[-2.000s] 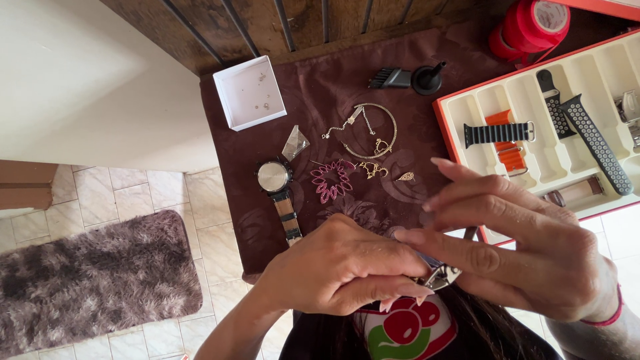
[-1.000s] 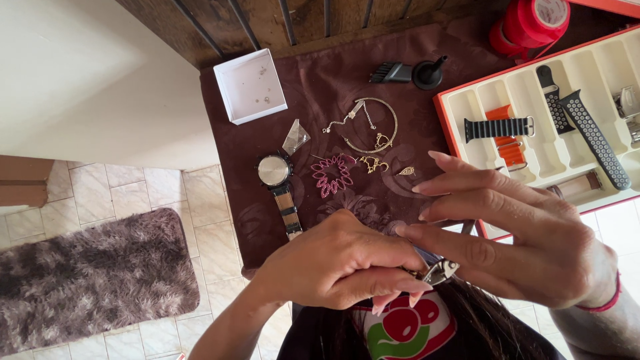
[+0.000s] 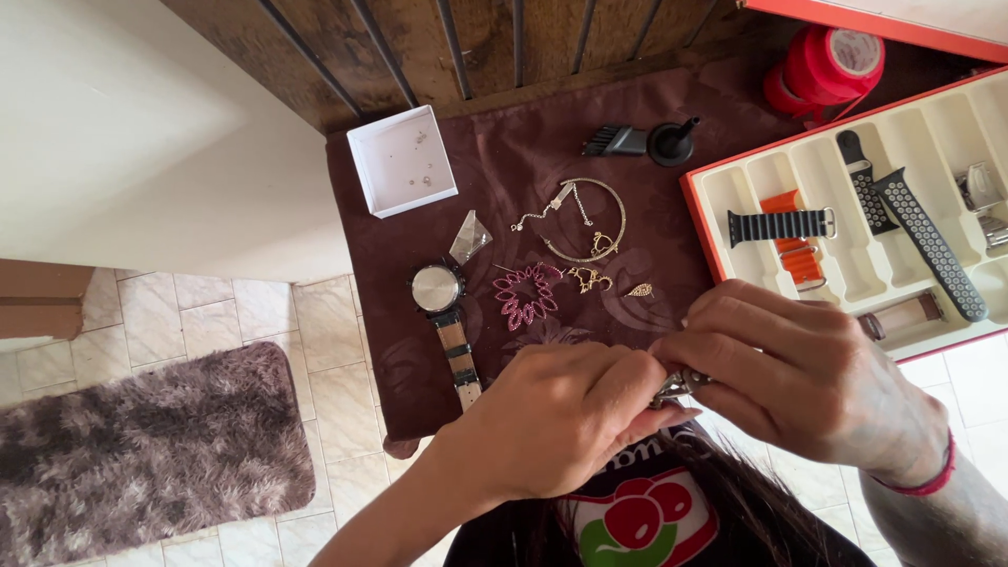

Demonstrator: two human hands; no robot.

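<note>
My left hand [image 3: 579,413] and my right hand [image 3: 795,370] meet over my lap, both closed around a small silver metal piece [image 3: 679,386], mostly hidden by the fingers; I cannot tell exactly what it is. Beyond them on the dark tablecloth [image 3: 504,189] lie a pink beaded ornament [image 3: 526,296], a gold-toned ornament [image 3: 591,279] and a small leaf-shaped gold piece [image 3: 640,290]. A thin bangle [image 3: 624,213] lies around another gold ornament [image 3: 603,244], with a silver chain [image 3: 561,197] partly across it. To the left, a wristwatch [image 3: 436,289] rests face down.
A white box [image 3: 402,206] holds several tiny bits beside a clear plastic bag [image 3: 470,238]. A black brush [image 3: 616,140] and black nozzle [image 3: 671,144] lie farther back. On the right, a compartment tray [image 3: 697,197] holds watch straps [image 3: 780,226], with red ribbon rolls [image 3: 819,67] behind.
The fingers of my right hand have drawn in toward my left hand and bent more around the metal piece. Less of the piece shows between the hands.
</note>
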